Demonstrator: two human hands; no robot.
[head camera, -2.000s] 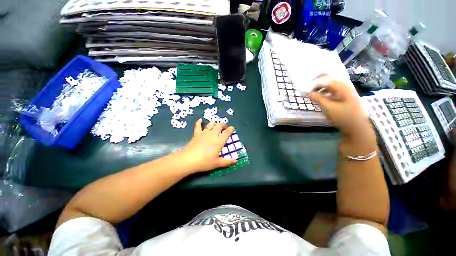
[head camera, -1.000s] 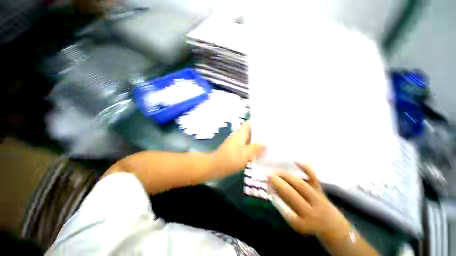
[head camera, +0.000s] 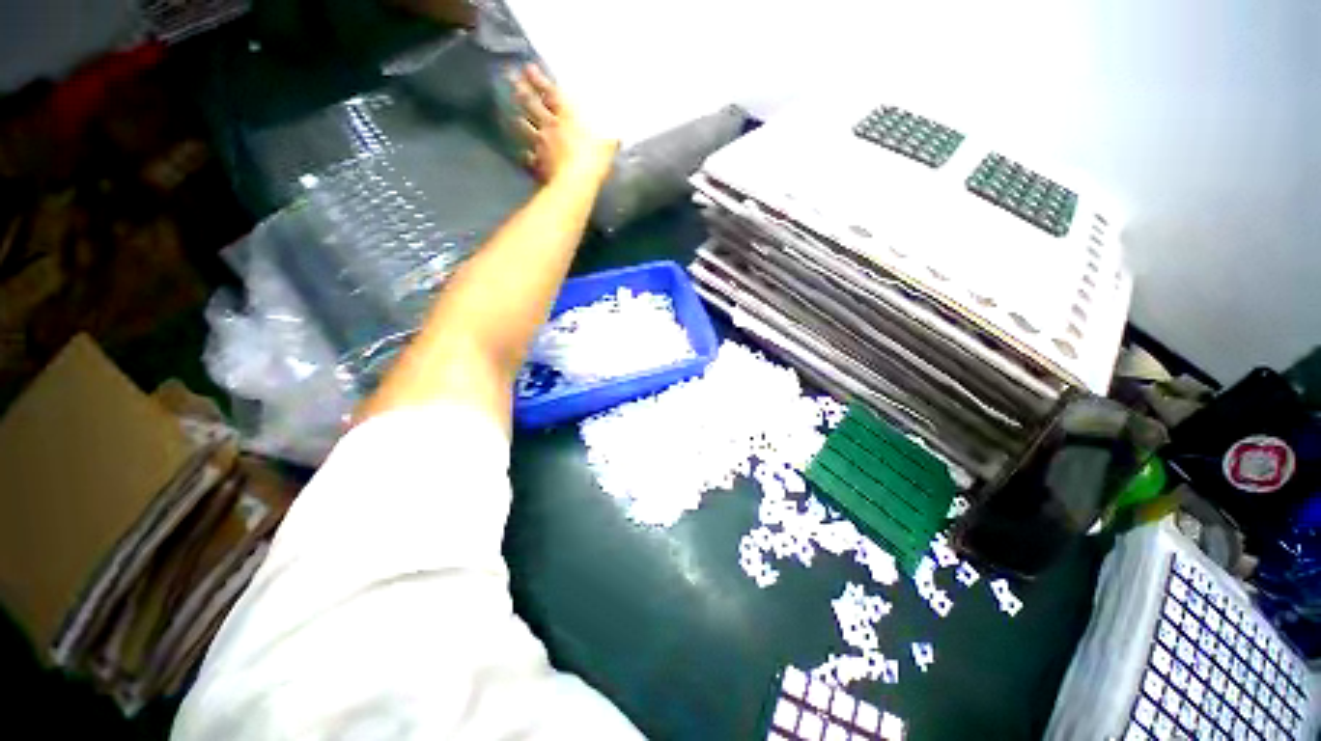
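Observation:
My left hand (head camera: 554, 133) is stretched out to the far back left, at the edge of shiny clear plastic (head camera: 355, 203). Its fingers are partly apart; whether it holds anything cannot be told. My right hand is not in view. A panel with rows of white square components (head camera: 833, 712) lies at the bottom edge, partly cut off. The component tray (head camera: 1231, 651) at the lower right shows its grid uncovered. Loose punched white pieces (head camera: 695, 434) lie in a pile, with several scattered around the green spare panels (head camera: 884, 485).
A blue bin (head camera: 701, 311) with white pieces stands beneath my left forearm. A tall tray stack (head camera: 898, 217) bears two dark component blocks. A black phone (head camera: 1058, 485) leans beside it. Cardboard (head camera: 87, 492) is at far left. A dark round-labelled item (head camera: 1257, 463) is at right.
The view has swung left. The large white sheet seen between my hands is no longer visible. My left hand has moved from the panel to the far back left; my right hand has left the picture.

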